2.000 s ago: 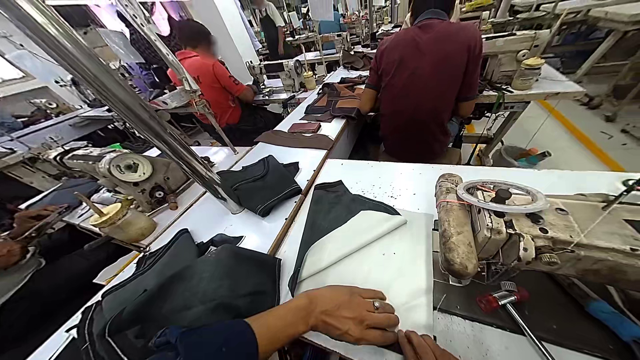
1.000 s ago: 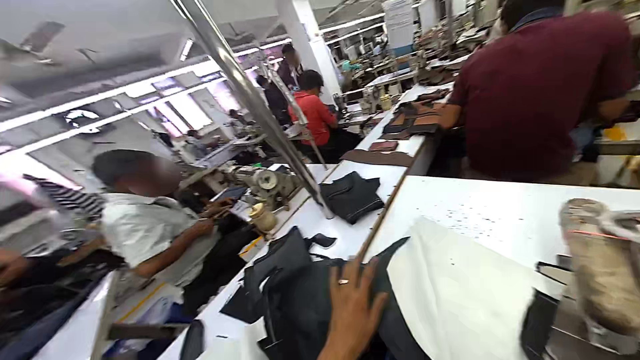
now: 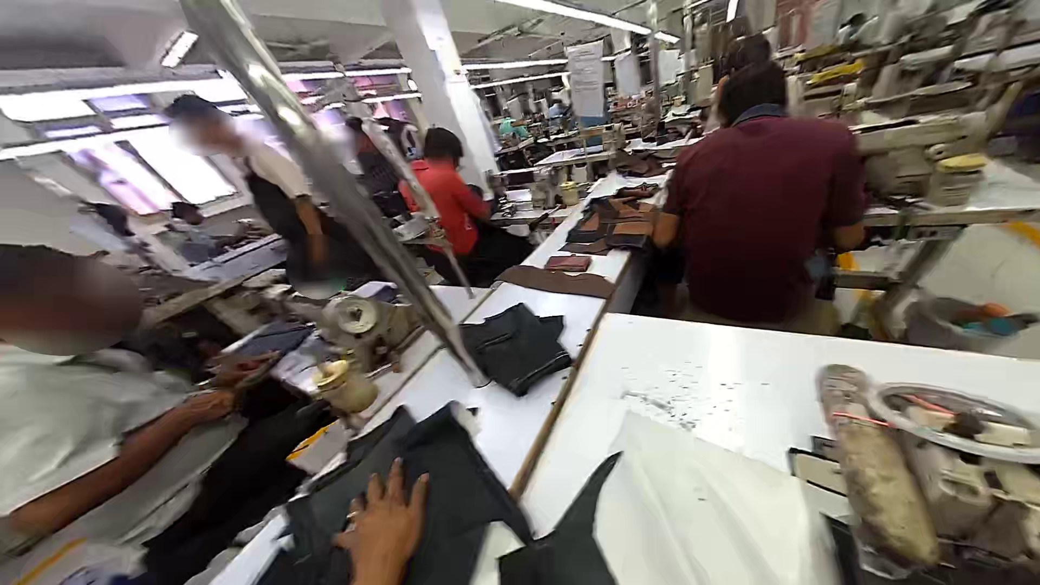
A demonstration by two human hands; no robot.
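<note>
My left hand (image 3: 385, 520), with a ring on one finger, lies flat with its fingers apart on a pile of black leather or fabric pieces (image 3: 443, 479) at the lower middle. To its right, a white sheet (image 3: 707, 504) spreads over the white table, with a black piece (image 3: 569, 528) along its left side. My right hand is out of view. Further up the bench, a smaller stack of black pieces (image 3: 518, 345) rests beside the foot of a metal pole.
A sewing machine (image 3: 886, 471) with a round tray stands at right. The metal pole (image 3: 325, 179) slants across the left. A co-worker in pale clothing (image 3: 89, 439) sits at left; another in maroon (image 3: 764, 219) sits ahead. A brown strip (image 3: 556, 281) lies across the bench.
My left hand has left the white sheet, where it lay two seconds ago, and is now on the black pile to the left. My right hand has gone out of view. The view has swung up and left.
</note>
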